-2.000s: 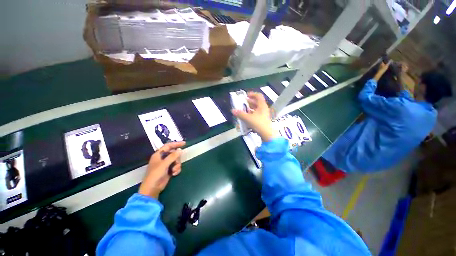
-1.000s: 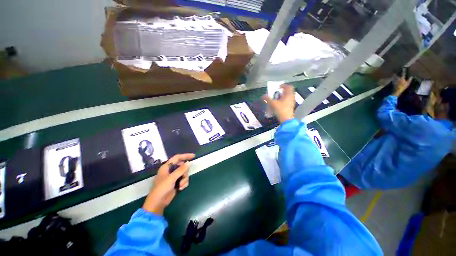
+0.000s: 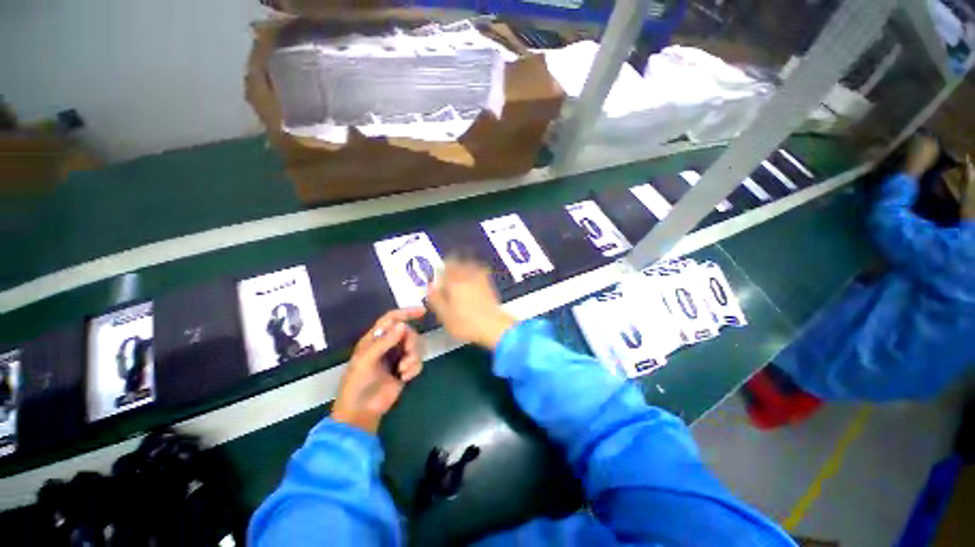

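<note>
White leaflets with a black ring picture lie on black boxes along the belt; one leaflet (image 3: 408,267) is just beyond my hands. My left hand (image 3: 380,365) is curled over the near rail, with a dark bit and a small pale glint at its fingers, seemingly a charging cable. My right hand (image 3: 468,301) is blurred beside it, at that leaflet's lower right; whether it holds anything cannot be told. Cables lie on two leaflets further left, one on this leaflet (image 3: 280,318). A loose cable (image 3: 447,470) lies on the green bench. A fanned manual stack (image 3: 631,331) lies to the right.
A black cable pile (image 3: 134,491) is at lower left. A torn carton of leaflets (image 3: 321,171) and plastic bags (image 3: 684,91) stand beyond the conveyor (image 3: 203,240). Slanting metal posts (image 3: 748,144) cross at right. Another person in blue (image 3: 909,256) is at far right.
My right hand has come back from the belt on the right to beside my left hand. The leaflet it held is out of it. The boxes have shifted left relative to the posts.
</note>
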